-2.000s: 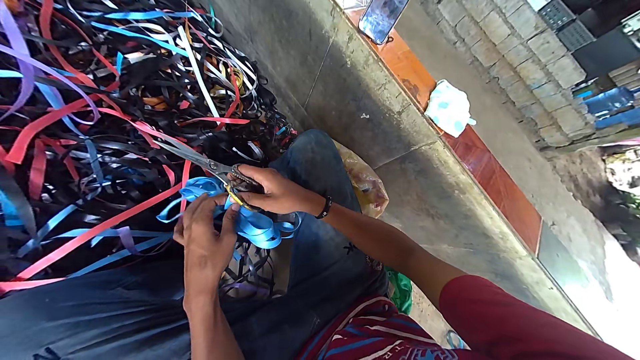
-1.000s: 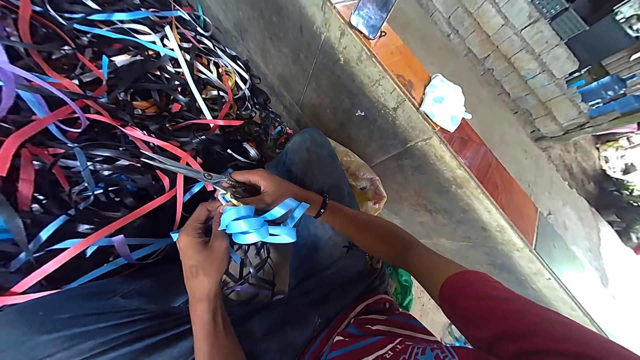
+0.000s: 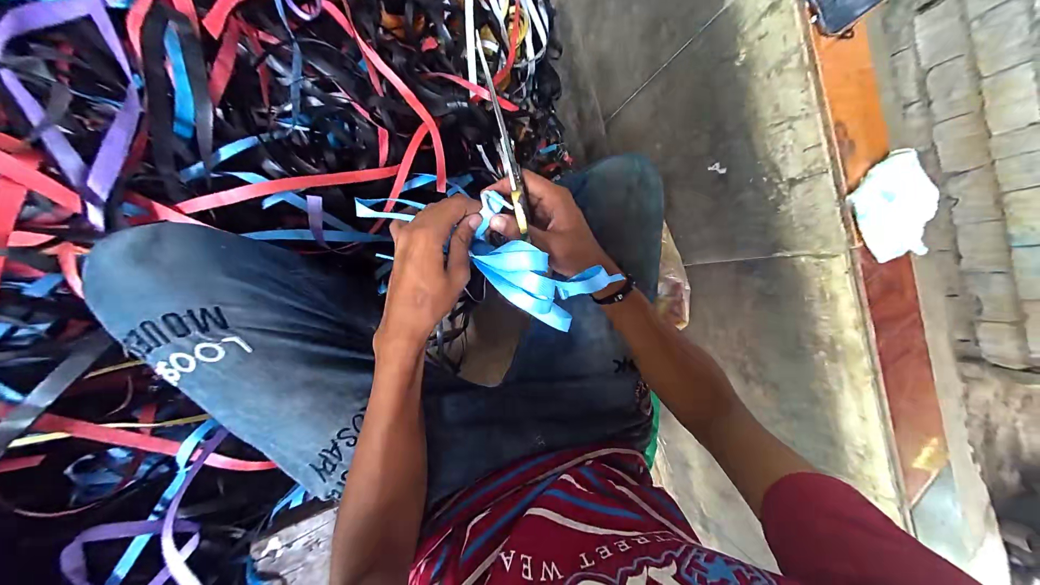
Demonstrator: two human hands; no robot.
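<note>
My left hand (image 3: 431, 252) pinches a bundle of light-blue ribbon (image 3: 528, 280) between thumb and fingers, just over my lap. Loops and loose ends of it hang toward my right wrist, and thin ends stick out past my left fingers. Against the bundle, my right hand (image 3: 552, 223) holds a pair of metal scissors (image 3: 505, 142) by the handles. Their blades point away from me over the ribbon heap and look nearly closed together. The fingertips of both hands meet around a small light-blue loop. The right fingers partly hide the scissor handles.
A tangled heap of black, red, blue and purple ribbons (image 3: 284, 191) spreads ahead and to the left, around my knee. A concrete wall (image 3: 731, 195) runs along the right, with a tiled ledge (image 3: 898, 341). On the ledge lie a white crumpled cloth or bag (image 3: 894, 203) and a dark phone-like object (image 3: 845, 10).
The scissors have swung from pointing left to pointing away from me. My hands are closer around the light-blue bundle. The view has shifted, now showing more of my left knee.
</note>
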